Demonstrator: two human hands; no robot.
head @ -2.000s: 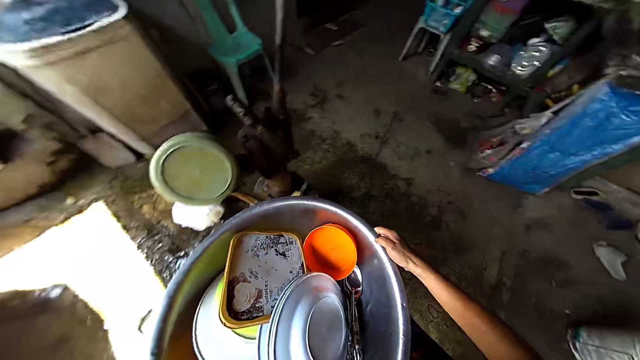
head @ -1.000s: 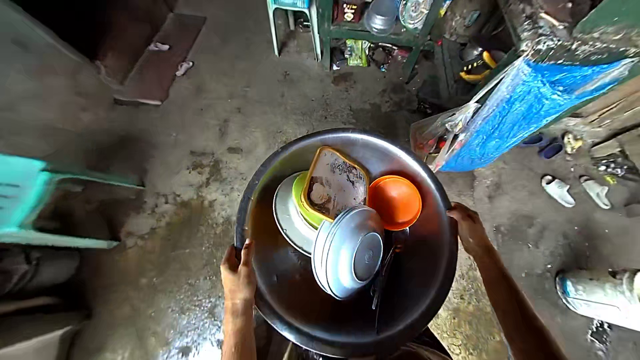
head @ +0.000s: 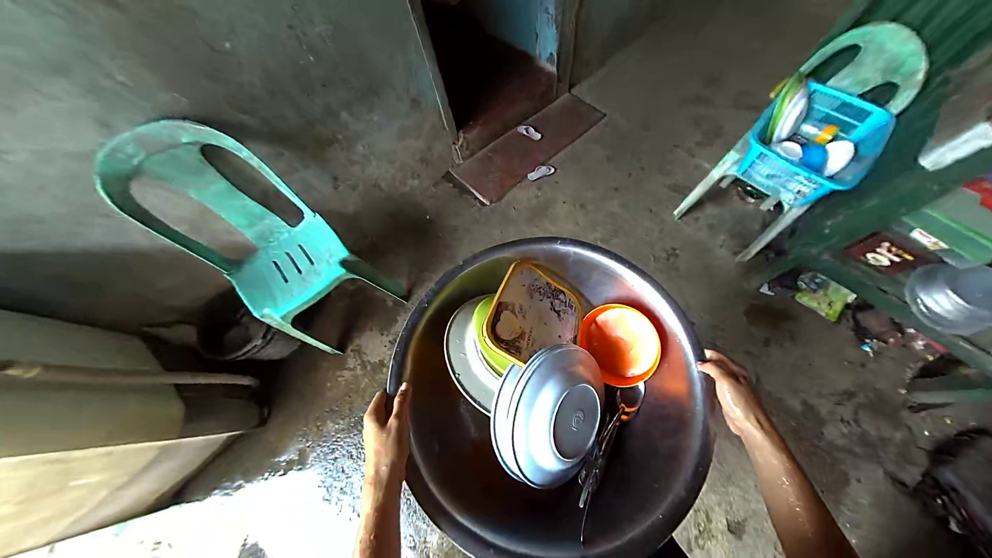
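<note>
A wide metal basin (head: 651,496) is held up between my two hands. My left hand (head: 386,430) grips its left rim, thumb up at the edge, and my right hand (head: 728,384) grips the right rim. Inside lie stacked metal bowls (head: 554,418) tilted on their side, an orange bowl (head: 620,345), and a yellow-rimmed rectangular container (head: 535,314) with a worn surface. It leans over a green dish (head: 490,341) and a pale plate (head: 463,360). Spoons and other metal cutlery (head: 597,465) rest beside the metal bowls.
A green plastic chair (head: 291,267) stands at the left near the wall. A doorway has a brown step (head: 527,147) with slippers. At the upper right, a blue basket (head: 821,147) of dishes sits on another chair, beside green shelving (head: 876,279). The floor at lower left looks wet.
The view has swung left since one second ago, bringing the doorway and green chair into fuller view. My left hand, unseen two seconds ago, shows on the basin's rim. The dishes keep much the same arrangement.
</note>
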